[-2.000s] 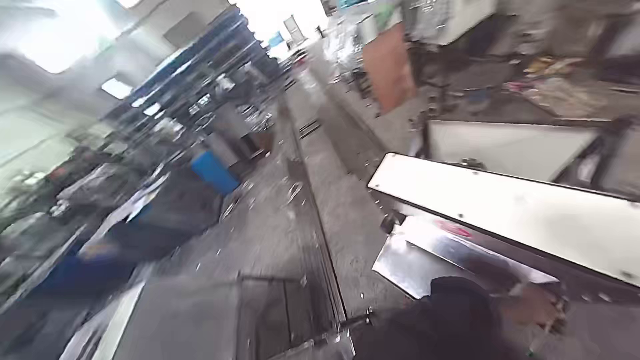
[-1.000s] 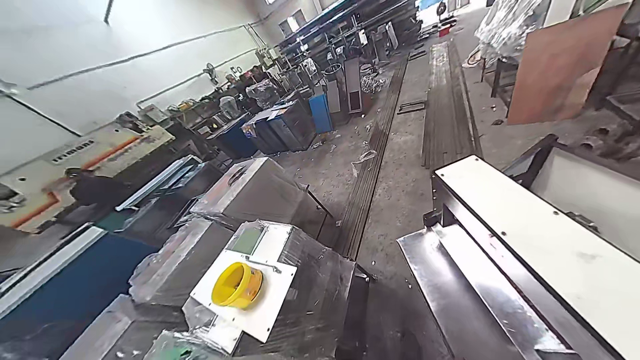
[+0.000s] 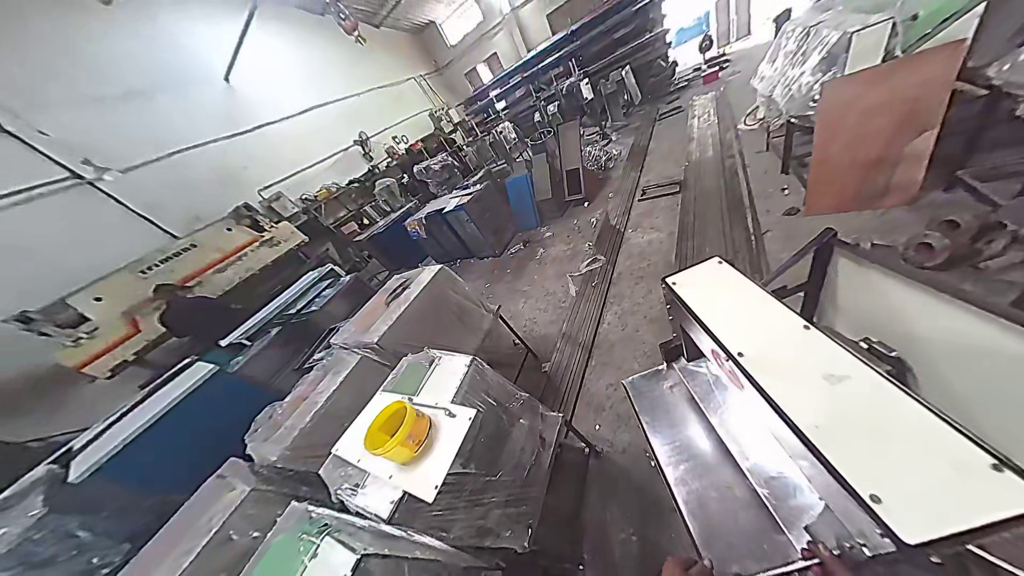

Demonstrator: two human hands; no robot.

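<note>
At the bottom edge, the fingertips of my left hand (image 3: 686, 566) show beside the near end of a shiny sheet-metal tray (image 3: 720, 472). My right hand (image 3: 824, 556) is at the tray's near edge, by a thin bright strip; its grip is unclear. Most of both hands is cut off. A long white panel with screws (image 3: 832, 384) runs above the tray on the right. To the left, a yellow plastic tub (image 3: 398, 432) sits on a white plate (image 3: 438, 456) on a film-wrapped metal cabinet (image 3: 504, 448). A wrench-like tool (image 3: 432, 406) lies behind the tub.
More wrapped cabinets (image 3: 416, 312) stand at left. A person in dark clothes (image 3: 196, 316) is near a large press machine (image 3: 184, 276). Long metal bars (image 3: 712, 184) lie on the floor ahead. A brown sheet (image 3: 880, 128) leans at the right, near round metal parts (image 3: 936, 244).
The view has swung left since the oldest frame. There, a dark sleeve and a hand reached across the metal at lower right; now only fingers show at the bottom edge.
</note>
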